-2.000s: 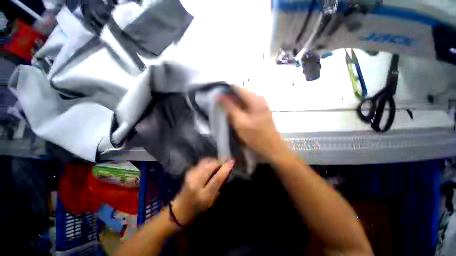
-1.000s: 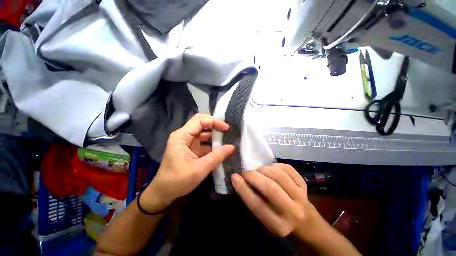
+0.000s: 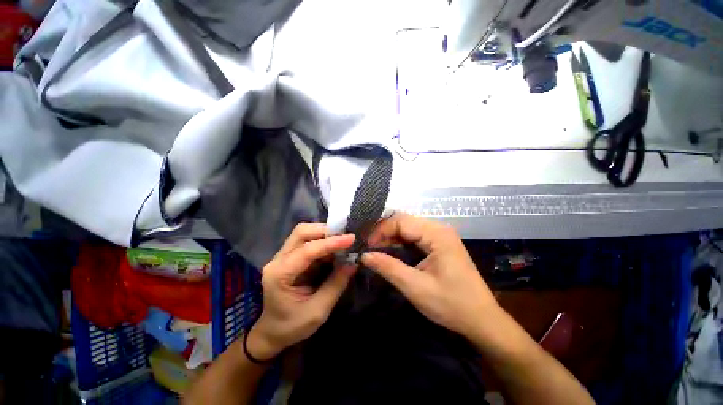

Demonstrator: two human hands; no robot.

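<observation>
The light grey garment (image 3: 103, 166) with dark grey panels lies bunched on the left of the white machine table. One narrow end of it, with a dark textured strip (image 3: 371, 194), hangs over the table's front edge. My left hand (image 3: 305, 277) pinches the end of this piece between thumb and fingers. My right hand (image 3: 424, 265) pinches the same end from the right, fingertips nearly touching my left ones. A tiny whitish bit shows between the fingertips; what it is cannot be told.
The machine head (image 3: 634, 35) is at the upper right, its presser foot (image 3: 495, 51) off the garment. Green-blue snips (image 3: 587, 91) and black shears (image 3: 622, 142) lie right of it. A blue crate (image 3: 119, 356) with red cloth (image 3: 170, 293) stands below left.
My hands have closed together at the lower end of the strip; before, they were spread along it. The strip's end is now gathered between the fingertips. The camera view has shifted slightly.
</observation>
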